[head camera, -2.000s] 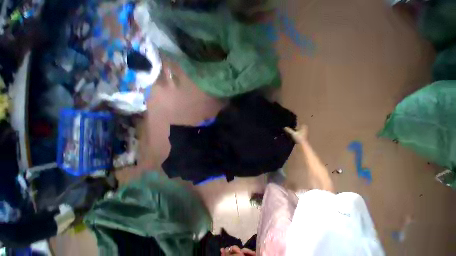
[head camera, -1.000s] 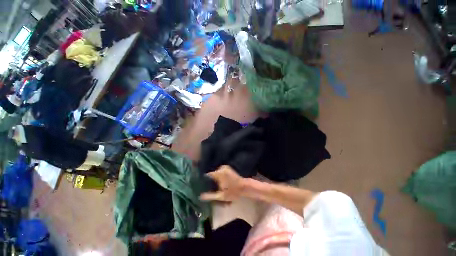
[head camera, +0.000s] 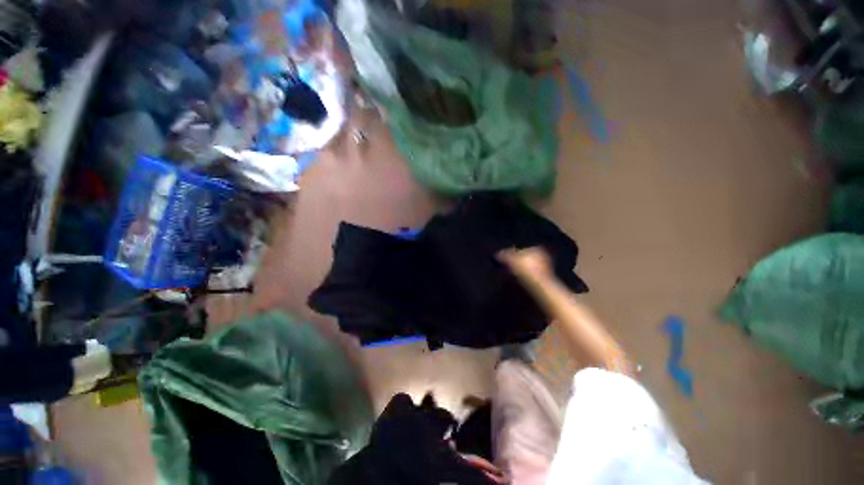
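Note:
Black garments (head camera: 426, 284) lie in a wide heap in the middle, with blue crate edges showing beneath. My right hand (head camera: 526, 265) reaches onto the heap's right part; it is blurred, and whether its fingers grip cloth is unclear. My left hand (head camera: 483, 465) shows only in part at the bottom edge, against a bunched black garment (head camera: 393, 440) that it holds. An open green woven sack (head camera: 275, 379) stands at the lower left with black cloth inside.
Another open green sack (head camera: 483, 142) lies beyond the heap. A green sack (head camera: 805, 294) bulges at the right. A blue crate (head camera: 166, 227) with clear bags stands at the left beside clutter. Blue strips (head camera: 677, 355) lie on the tiled floor.
My right hand moved black cloth left towards the near sack, then went back right onto the heap. More black cloth now shows at my left hand. The view has shifted.

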